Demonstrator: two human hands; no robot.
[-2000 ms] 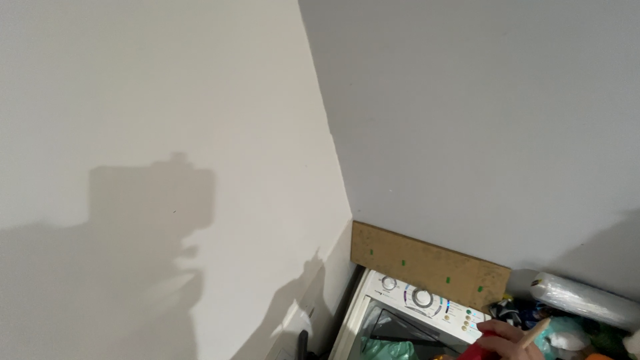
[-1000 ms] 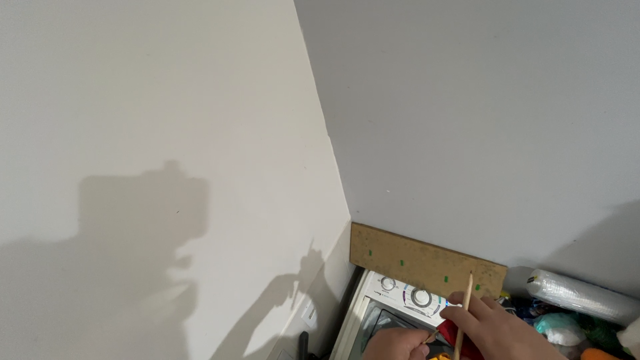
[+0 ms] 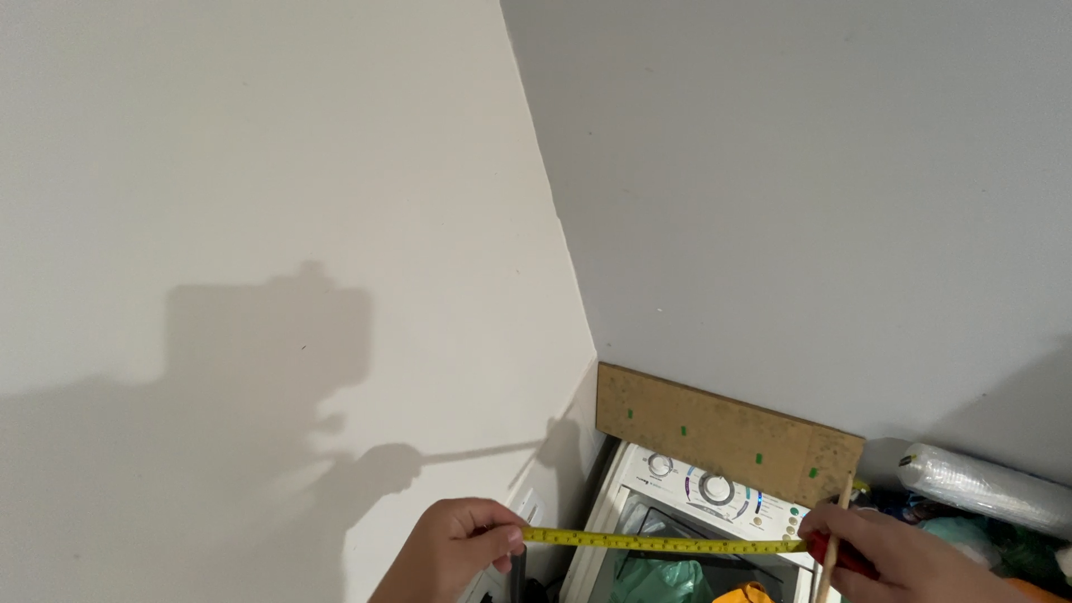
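Note:
My left hand point(image 3: 459, 548) pinches the end of a yellow tape measure blade point(image 3: 662, 543). The blade stretches level across to my right hand point(image 3: 888, 553), which grips the red tape measure case point(image 3: 852, 559) and also holds a thin wooden stick point(image 3: 829, 557), perhaps a pencil. Behind the tape stands a white top-loading washing machine point(image 3: 645, 477) with dials on its panel. A brown board point(image 3: 720, 427) with small green marks leans on the wall at the back of the machine.
Two walls point(image 3: 251, 167) meet in a corner behind the board. A roll of clear plastic wrap point(image 3: 988, 486) lies at the right above bags. A green plastic bag point(image 3: 662, 582) and an orange item point(image 3: 744, 593) are on the machine. A dark upright object point(image 3: 517, 574) stands beside my left hand.
My hands were close together a second ago; now they are apart, with the yellow blade drawn out between them. My left hand has moved left.

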